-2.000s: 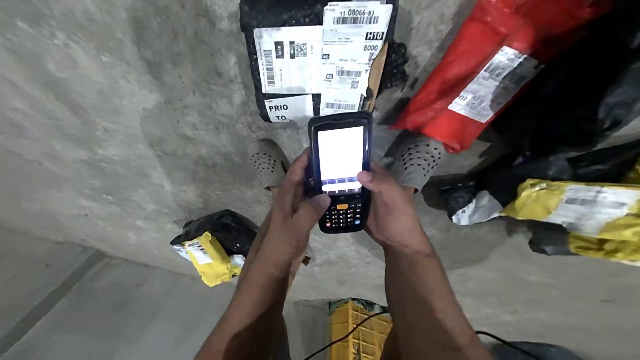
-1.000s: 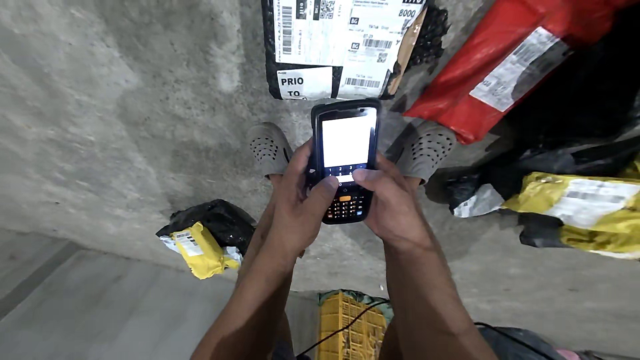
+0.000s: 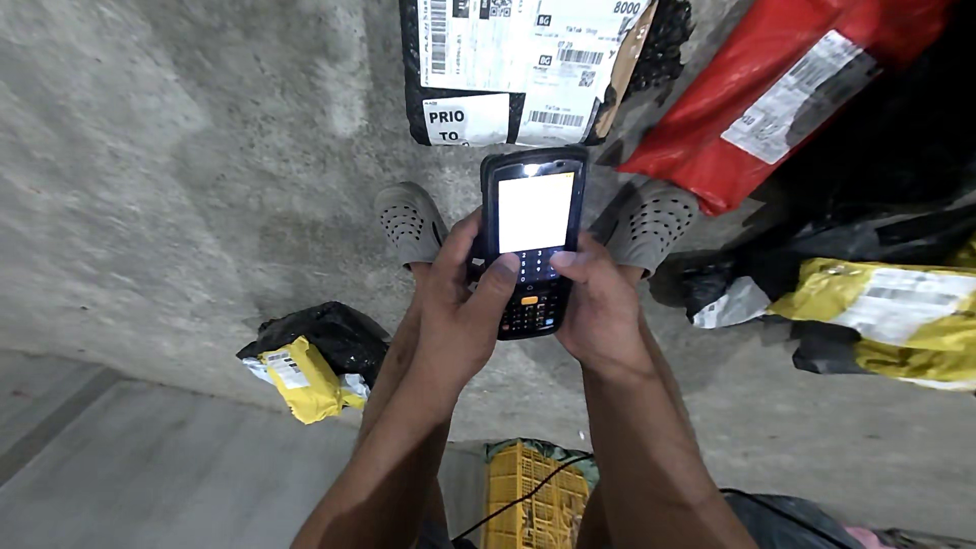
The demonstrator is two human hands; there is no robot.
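A black handheld mobile computer (image 3: pixel 534 244) is held upright between both hands, its screen lit and its keypad toward me. My left hand (image 3: pixel 465 305) grips its left side, the thumb over the lower left of the screen. On the other side, my right hand (image 3: pixel 598 297) holds the edge, with its thumb at the on-screen number keys. Just beyond the device lies a parcel in black plastic (image 3: pixel 517 118) on the floor, covered with white shipping labels. The fingers behind the device are mostly hidden.
A red plastic parcel (image 3: pixel 686 137) lies at the upper right. Yellow and black parcels (image 3: pixel 823 293) are at the right, others (image 3: pixel 305 381) at the lower left. My feet in grey clogs (image 3: pixel 408 221) flank the device. A yellow plastic crate (image 3: pixel 526 496) and a black cable (image 3: pixel 526 496) are below.
Both hands keep hold of the device. My right thumb has moved from the screen's edge onto its lower part, and my left thumb has shifted up onto the screen. The view has shifted slightly.
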